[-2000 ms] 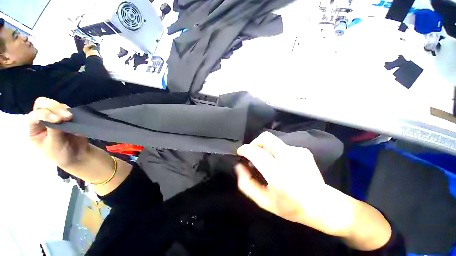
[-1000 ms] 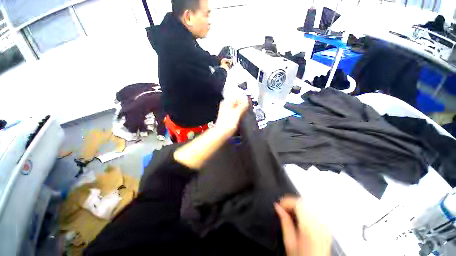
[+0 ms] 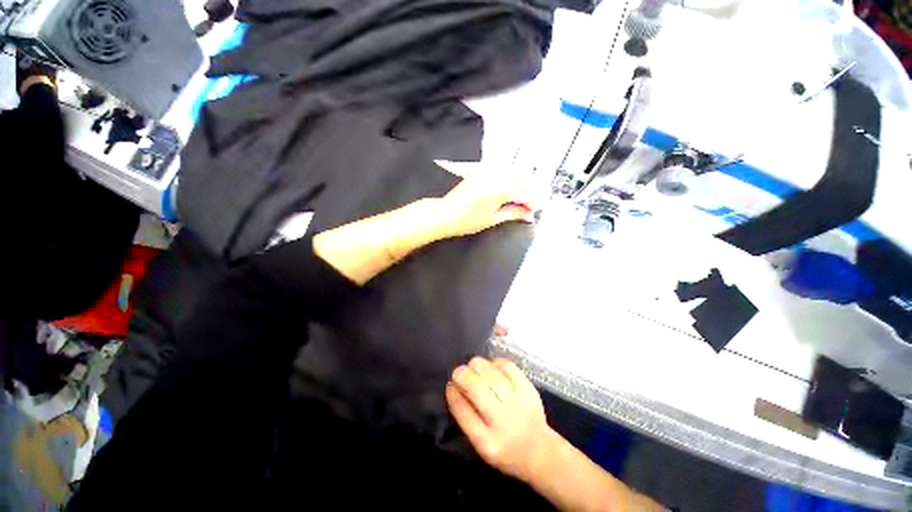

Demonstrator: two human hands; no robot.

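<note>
A dark grey cloth panel [image 3: 440,290] lies over the table edge and my lap. My left hand [image 3: 490,205] rests on its upper corner, close to the presser foot and needle area [image 3: 565,185]; its fingertips are partly washed out by glare. My right hand [image 3: 495,410] is at the table's front edge, fingers curled at the panel's right side and seemingly pinching it. The white sewing machine head [image 3: 740,110] with a blue stripe stands to the right of my left hand.
Piled dark cloth [image 3: 380,60] lies behind and left. Small dark scraps [image 3: 718,310], a brown piece [image 3: 785,418] and a black flat item [image 3: 855,400] lie at right. A black strip [image 3: 850,170] hangs over the machine head. A neighbouring machine [image 3: 120,50] and a person's sleeve [image 3: 50,150] show at left.
The view has swung back towards my machine. My left hand has brought the raised cloth down to the table beside the needle. My right hand is now at the table's front edge.
</note>
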